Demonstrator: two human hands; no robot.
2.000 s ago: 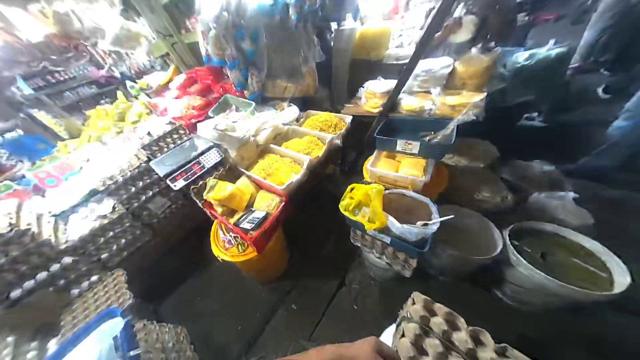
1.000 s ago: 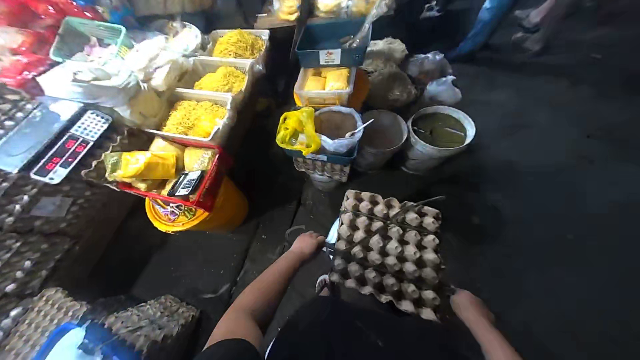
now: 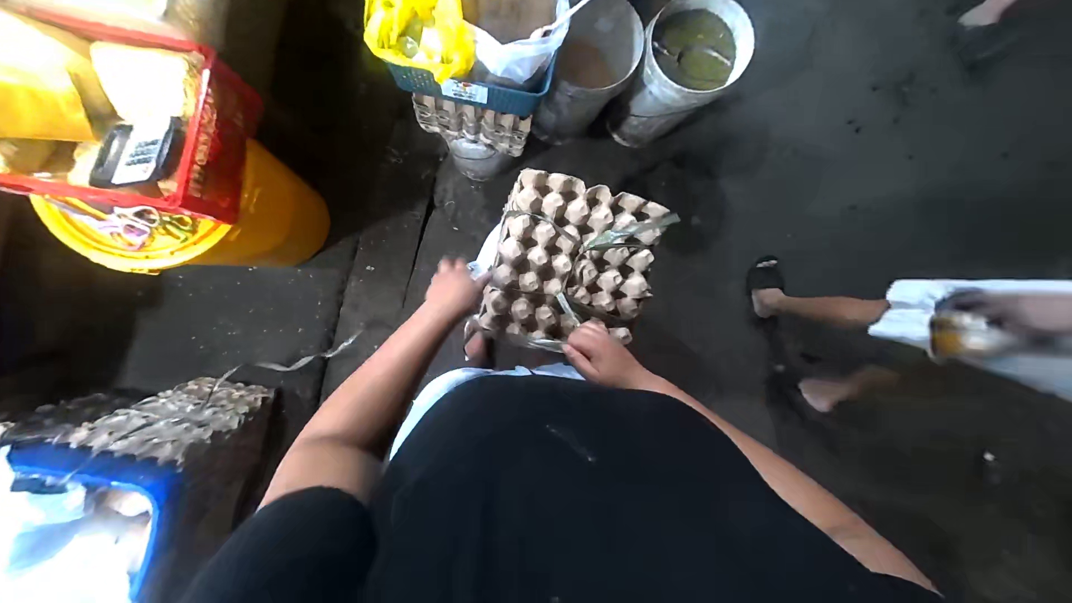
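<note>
A grey-brown molded-pulp egg tray (image 3: 578,251), seemingly on top of a stack, lies in front of my body, bound with crossing strips of plastic twine (image 3: 624,234). My left hand (image 3: 455,289) is at its left edge, beside a bit of white material; what the fingers hold there is blurred. At the near edge, toward the right corner, my right hand (image 3: 596,353) is closed around the twine where it runs along the tray. What lies under the top tray is hidden.
A yellow bucket (image 3: 280,218) carries a red crate (image 3: 226,126) of packages at left. Ahead are a blue-green basket (image 3: 498,94) and a pail of greenish liquid (image 3: 733,63). More egg trays (image 3: 193,410) and a blue container (image 3: 159,494) are lower left. A person's leg (image 3: 829,310) is at right.
The right hand has moved from the right side of the egg tray to its near edge. The view has tilted further down. A person's legs have appeared at right.
</note>
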